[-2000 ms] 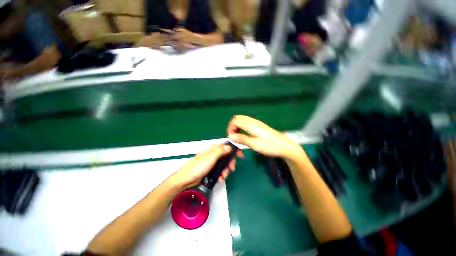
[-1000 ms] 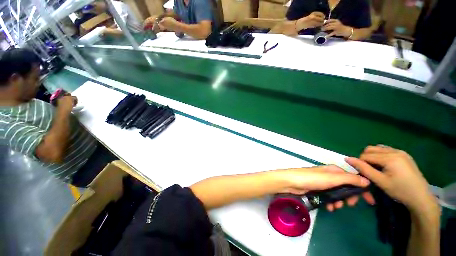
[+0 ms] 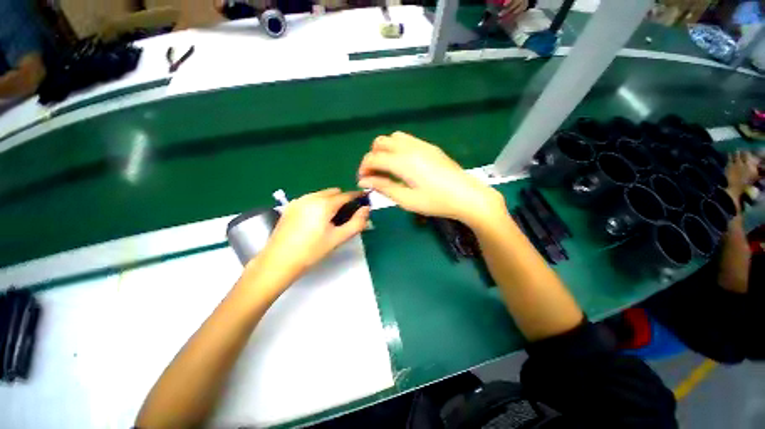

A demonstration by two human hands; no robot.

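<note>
My left hand (image 3: 314, 228) is closed around the black handle (image 3: 351, 209) of a hair-dryer-like unit. The unit's grey barrel (image 3: 252, 235) sticks out to the left of the hand, over the bench's white edging. A small white piece (image 3: 280, 198) stands up beside the barrel. My right hand (image 3: 419, 178) is bent over the handle's far end, fingertips close together at a tiny pale spot. Whether they pinch something is too small to tell. Most of the handle is hidden by my left fingers.
Black handle parts (image 3: 543, 224) lie on the green bench beside my right forearm. Many black barrel shells (image 3: 644, 205) stand at the right, near a grey post (image 3: 570, 88). More black pieces (image 3: 18, 335) lie at the white sheet's left edge. Another person's arm (image 3: 736, 226) is far right.
The view has swung back right from the neighbour and carton. The unit has been turned: its pink opening no longer shows, and its grey side does. My right hand is still at the handle's end.
</note>
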